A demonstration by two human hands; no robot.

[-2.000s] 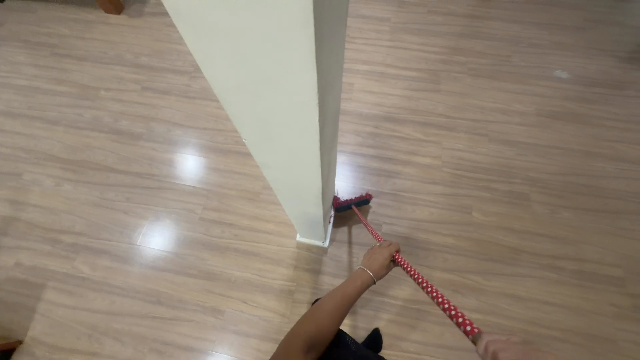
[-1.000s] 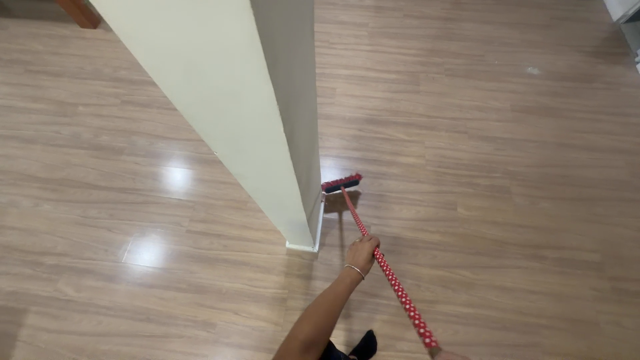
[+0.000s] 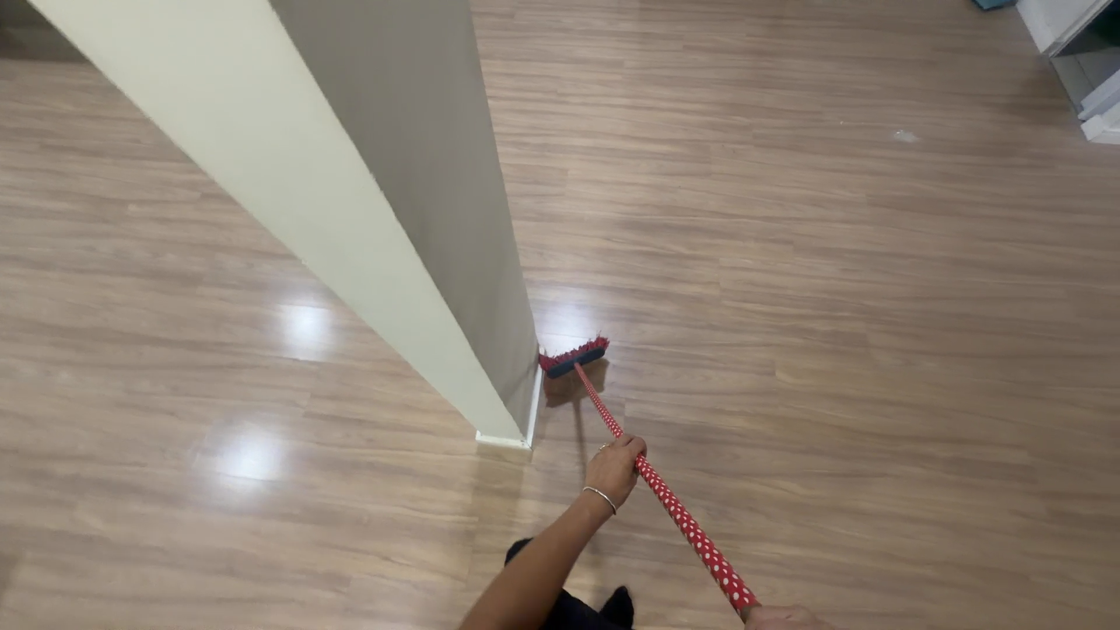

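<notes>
A broom with a red-and-white polka-dot handle (image 3: 691,529) slants from the lower right up to its dark head with red bristles (image 3: 575,357). The head's left end is at the base of a pale column (image 3: 420,262), by its white baseboard. My left hand (image 3: 615,471), with a thin bracelet at the wrist, grips the handle partway down. At the bottom edge my right hand (image 3: 787,618) is closed around the handle's upper end, partly cut off by the frame.
Wood-look floor (image 3: 831,350) surrounds the column, with a small whitish spot (image 3: 906,136) at the upper right. A white-edged doorway or frame (image 3: 1101,112) stands in the top right corner. My dark-covered foot (image 3: 618,606) shows at the bottom.
The view has shifted, so more of the column's right side shows. Both hands keep their hold on the broom, whose head stays near the column's base.
</notes>
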